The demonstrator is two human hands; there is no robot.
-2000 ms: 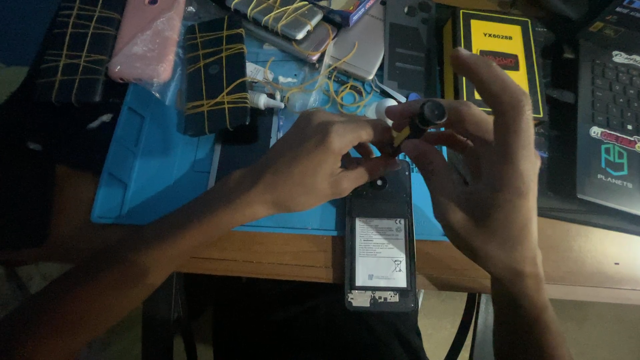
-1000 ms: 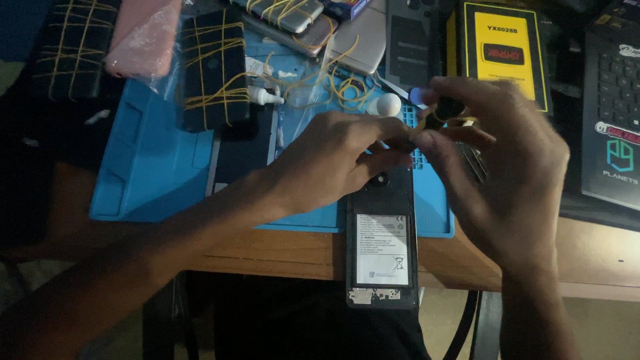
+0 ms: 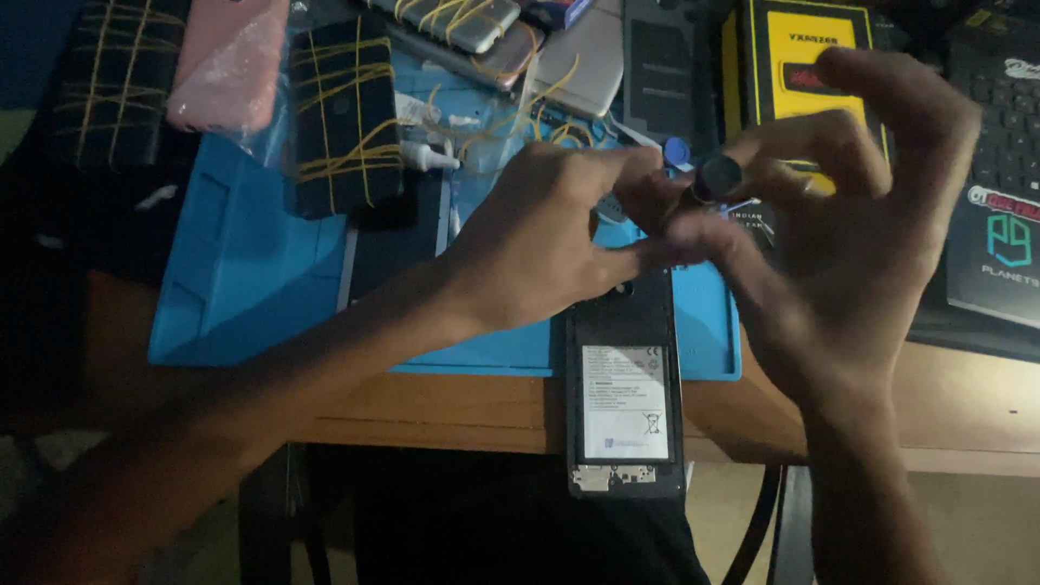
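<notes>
An opened smartphone, its back cover off and its battery exposed, lies over the front edge of a blue silicone repair mat. Above its upper end my two hands meet. My right hand grips a small dark cylindrical tool with a round black end facing up; its lower part is hidden by fingers. My left hand has its thumb and fingertips pinched together against the tool's lower side; whether it grips the tool or something small is hidden. Both arms reach in from the bottom.
Phones bound with yellow rubber bands, a pink phone case and a small white dropper bottle lie at the left and centre. A yellow box stands behind my right hand. A laptop is at the right, beyond the wooden table edge.
Both hands stay together above the phone's upper end. The dark tool's round end tilted away behind my right fingers one second ago and faces up again now.
</notes>
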